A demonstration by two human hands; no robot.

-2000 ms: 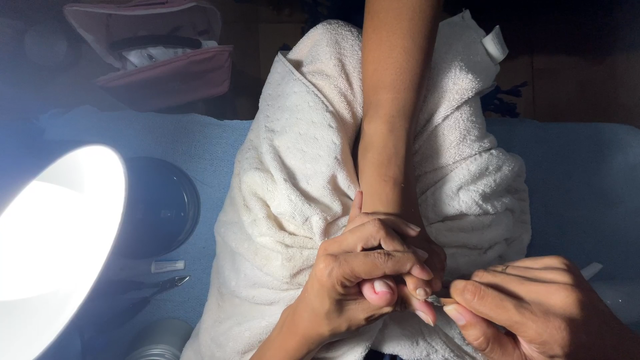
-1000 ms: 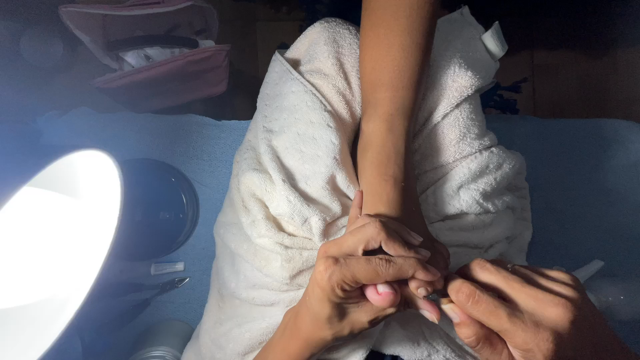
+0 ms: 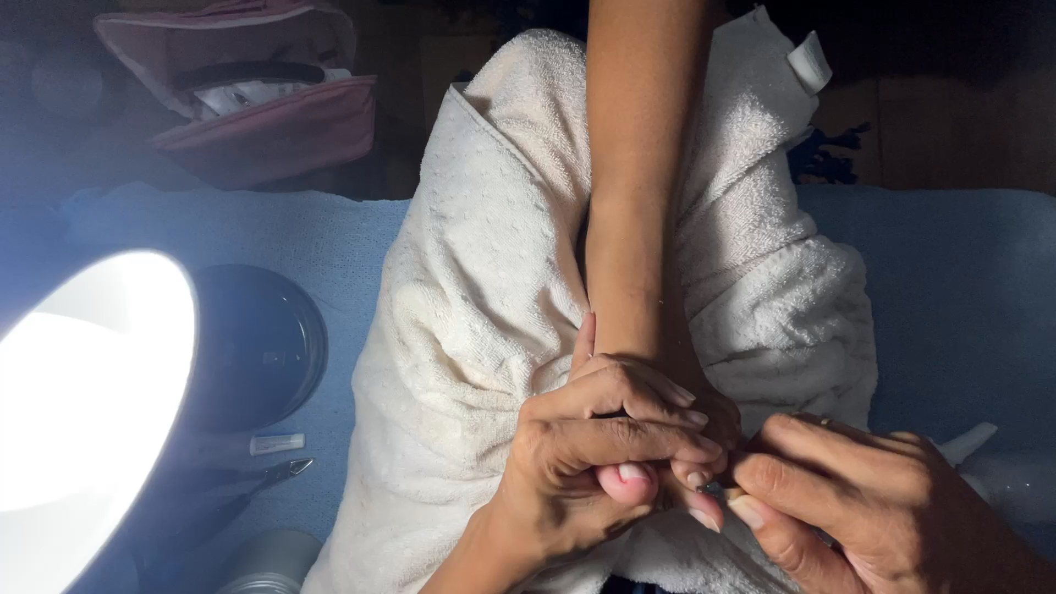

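Note:
My left hand (image 3: 569,462) is closed around the fingers of another person's hand (image 3: 701,412), whose forearm (image 3: 639,206) comes in from the top. Between the thumb and forefinger of my right hand (image 3: 833,495) is a small tool (image 3: 716,490); its tip is at one of the person's fingertips, and the rest is hidden by my fingers, so its kind cannot be told. A reddish fingertip (image 3: 629,483) shows beneath my left fingers. A white terry towel (image 3: 470,247) lies under the hands and arm.
A bright lamp (image 3: 91,412) stands at left, beside a dark round dish (image 3: 264,346). Cuticle nippers (image 3: 285,472), a small clear cap (image 3: 277,444) and a jar (image 3: 272,565) rest on the blue cloth (image 3: 355,239). Behind is an open pink pouch (image 3: 280,132); a whitish tube-like object (image 3: 967,444) is at right.
My right hand has shifted slightly at the fingertip, and the tool's metal tip shows less than two seconds ago. My left hand keeps its hold.

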